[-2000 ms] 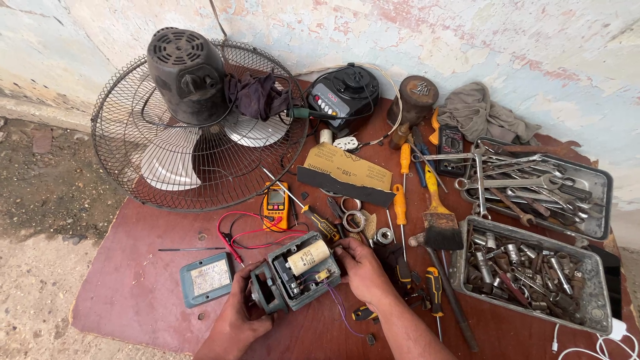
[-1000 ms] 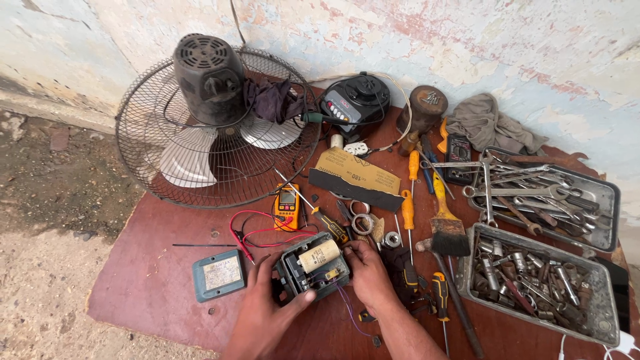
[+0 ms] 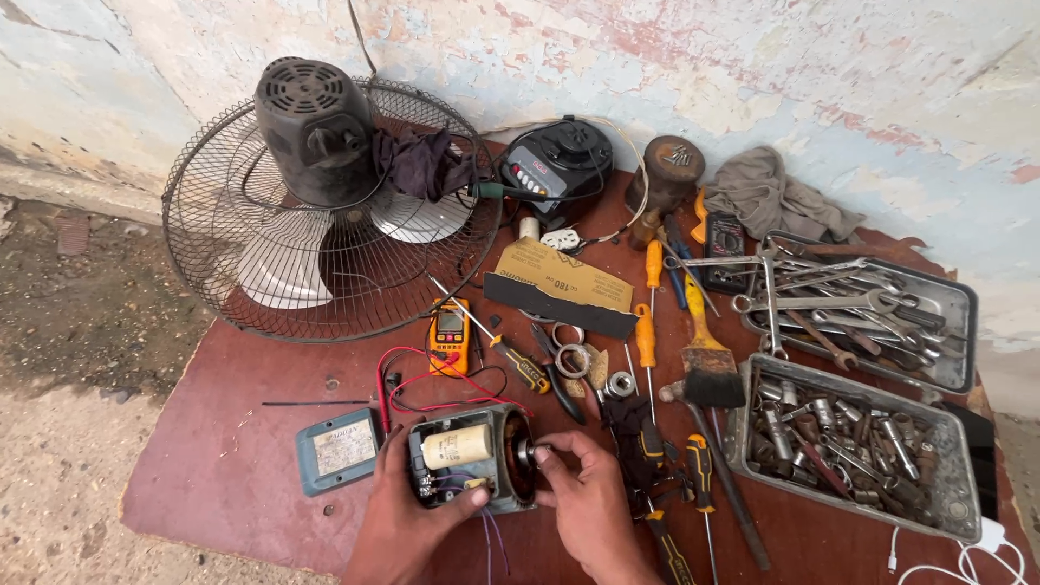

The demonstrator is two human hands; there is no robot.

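Observation:
A grey electric motor housing (image 3: 505,497) lies in front of me with its wiring box uncovered. Inside the box are a cream cylindrical capacitor (image 3: 457,446) and purple wires, which trail out toward me. My left hand (image 3: 410,504) grips the housing's left side, its thumb on the near edge. At the open right end, my right hand (image 3: 581,496) has thumb and fingers on the metal shaft end with a bearing (image 3: 532,455). The blue-grey box cover (image 3: 340,452) lies left of the motor. Behind it sits a yellow digital multimeter (image 3: 450,335) with red and black leads.
A caged fan (image 3: 325,236) stands back left, near a black appliance base (image 3: 556,166). Sandpaper (image 3: 565,280), screwdrivers (image 3: 520,363), pliers (image 3: 556,374), a paintbrush (image 3: 705,357) and a hammer (image 3: 719,467) crowd the middle and right. Metal trays of wrenches (image 3: 967,325) and sockets (image 3: 743,414) stand at the right.
The motor has been turned so that its open end faces right. My right hand has moved from the housing's side to the shaft end.

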